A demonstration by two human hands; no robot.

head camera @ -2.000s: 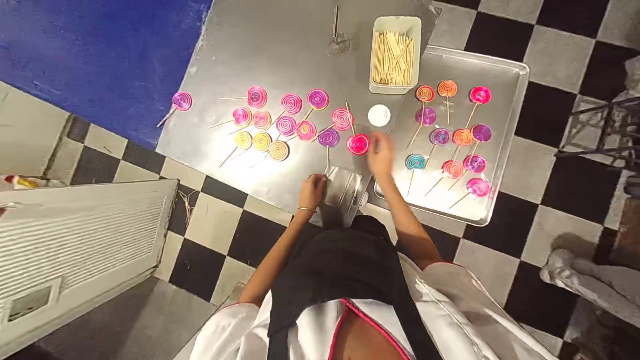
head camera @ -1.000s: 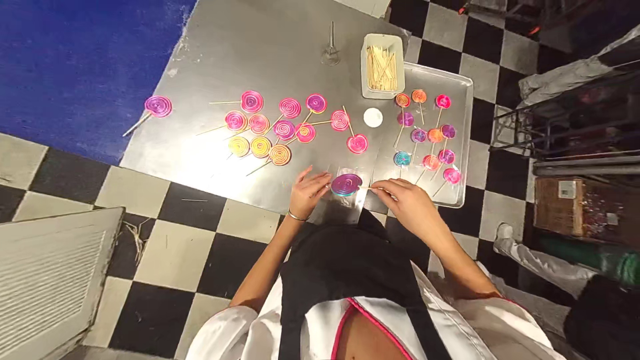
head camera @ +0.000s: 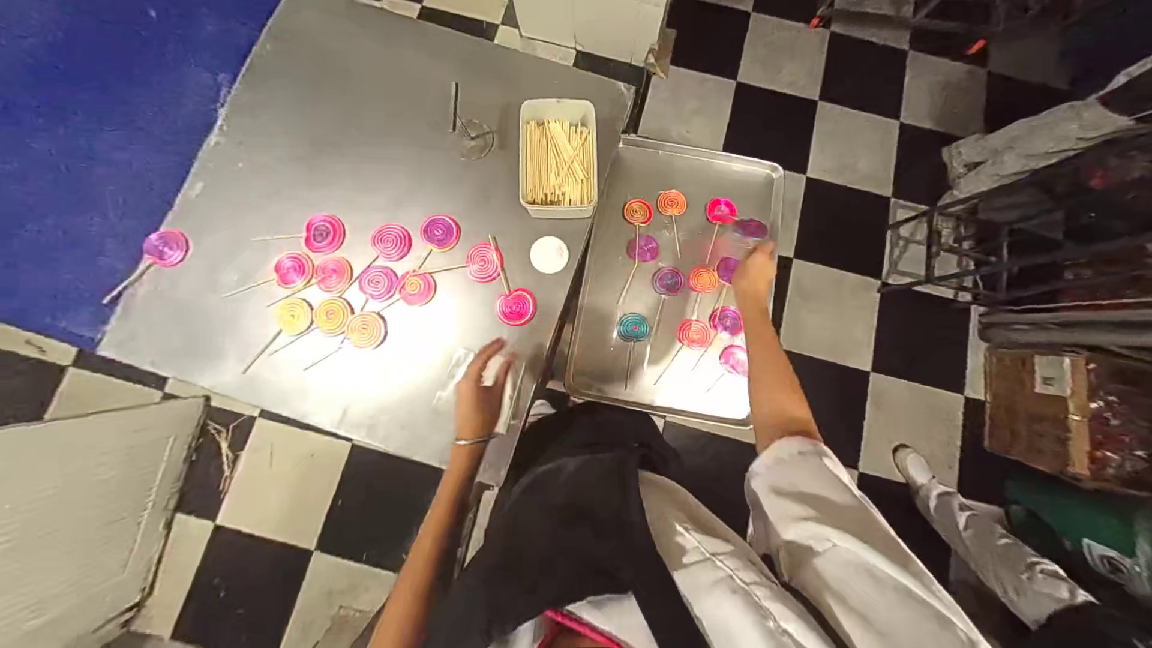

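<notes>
My right hand (head camera: pixel 754 277) reaches over the right side of the metal tray (head camera: pixel 594 360), its fingers closed at a purple swirl lollipop (head camera: pixel 750 229), somewhat blurred; the stick is mostly hidden. My left hand (head camera: pixel 481 391) rests with fingers apart at clear plastic wrappers (head camera: pixel 450 382) near the table's front edge, holding nothing that I can see. Just beyond its fingers lies a bright pink lollipop (head camera: pixel 517 307). On the tray are several lollipops, among them a teal one (head camera: pixel 633 328) and an orange one (head camera: pixel 671 202).
Several pink, purple and yellow lollipops (head camera: pixel 333 317) lie on the metal table (head camera: pixel 360 108), one (head camera: pixel 166 247) apart at the left. A tub of wooden sticks (head camera: pixel 558 212), a white disc (head camera: pixel 549 255) and a thin metal tool (head camera: pixel 475 138) are beyond. Another person's leg (head camera: pixel 981 540) shows at right.
The purple lollipop was between both hands over the table's front edge; my right hand is now over the tray with it. My left hand has let go of it and stays by the wrappers.
</notes>
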